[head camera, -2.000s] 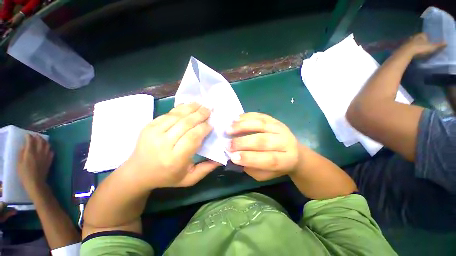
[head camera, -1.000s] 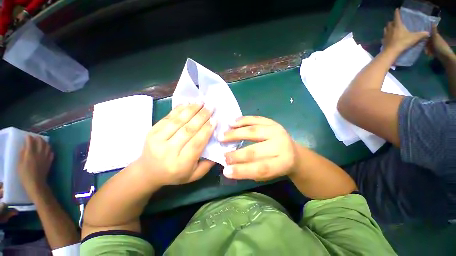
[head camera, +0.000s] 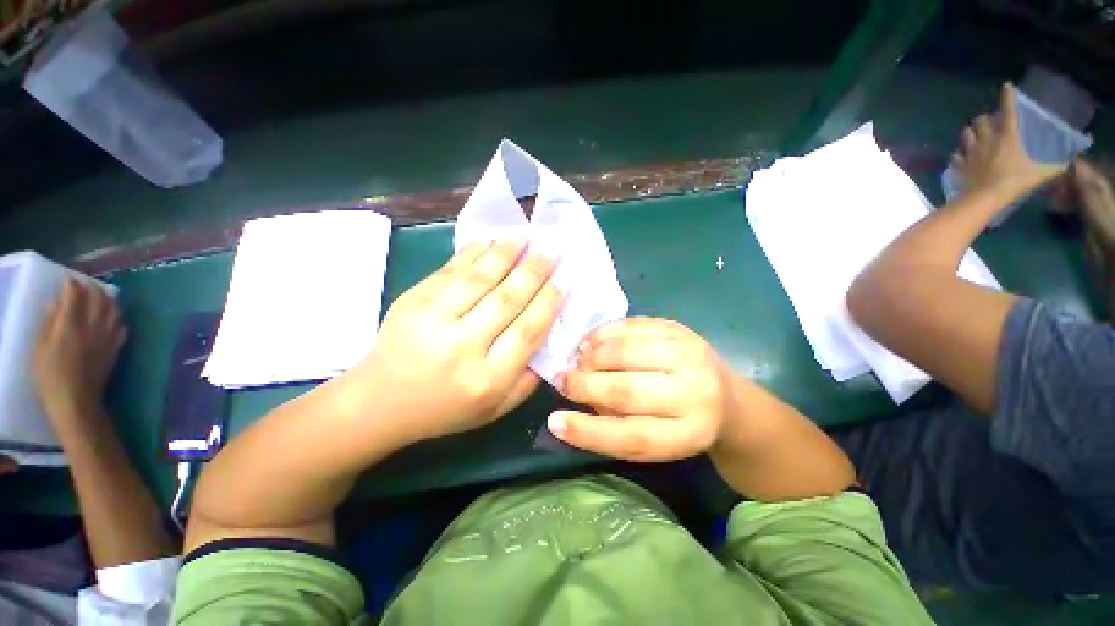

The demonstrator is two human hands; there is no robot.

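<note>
A folded white sheet (head camera: 575, 263) stands in front of me in a tapered shape, its pointed top open with a dark gap inside. Whether a pot is inside is hidden. My left hand (head camera: 471, 330) lies flat over its left side and presses on it. My right hand (head camera: 648, 385) pinches its lower right edge with bent fingers. A small dark patch (head camera: 553, 438) shows on the table below my right fingertips.
A stack of white paper (head camera: 303, 300) lies left, beside a black slab (head camera: 196, 389) with a white cable. A fanned paper pile (head camera: 844, 245) lies right, under a neighbour's arm (head camera: 935, 287). A wrapped piece (head camera: 128, 104) lies beyond the table edge. A left neighbour's hand (head camera: 80, 349) rests on a white block.
My hands stay on the folded sheet; its top gap looks wider and my right fingers are lower. The right neighbour's hands and wrapped piece have shifted. The view has moved slightly.
</note>
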